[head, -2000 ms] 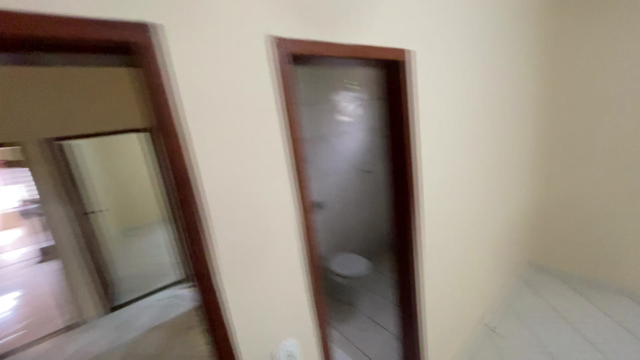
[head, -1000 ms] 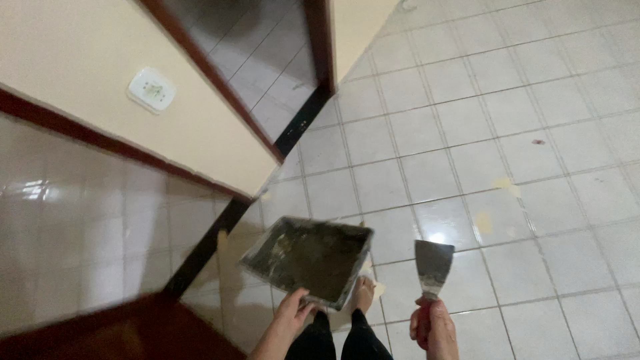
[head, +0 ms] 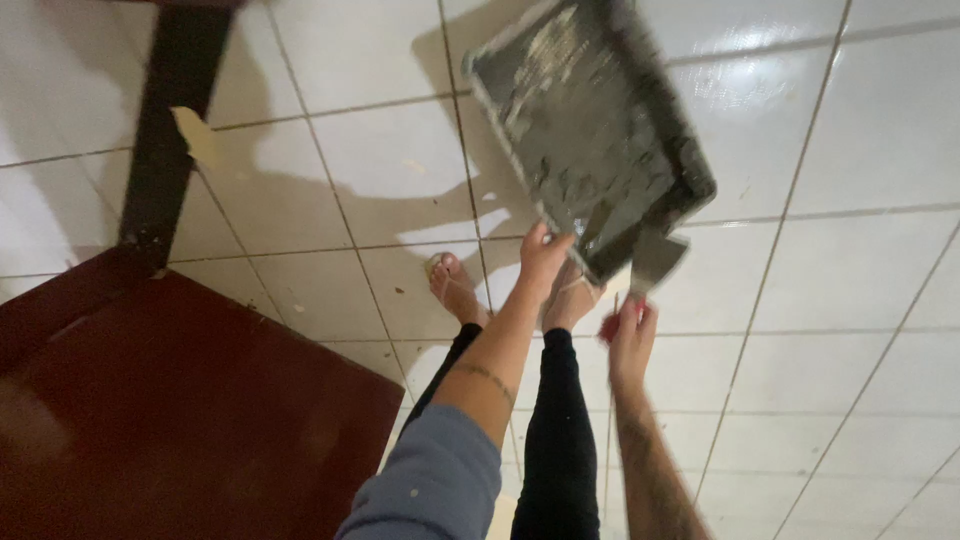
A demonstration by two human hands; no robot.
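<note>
My left hand (head: 544,255) grips the near edge of a rectangular plastic tray (head: 517,154), its thumb over the rim. Wet grey mortar (head: 600,135) coats the tray's bottom and walls, with a paler smear near the far left corner. In my right hand (head: 634,337) is the red handle of a putty knife (head: 658,261). The knife's wide metal blade points up beside the tray's near right corner; whether the two touch is unclear.
White floor tiles (head: 847,277) with dark joints lie below. A dark red door (head: 187,420) stands at lower left, by a black threshold strip (head: 176,127). A yellowish scrap (head: 193,136) lies at the strip. My sandalled feet (head: 455,289) are under the tray.
The view has turned further down. The putty knife, apart from the tray a second ago, is now close to its near right corner. Two seconds ago only doorways and walls showed, without hands.
</note>
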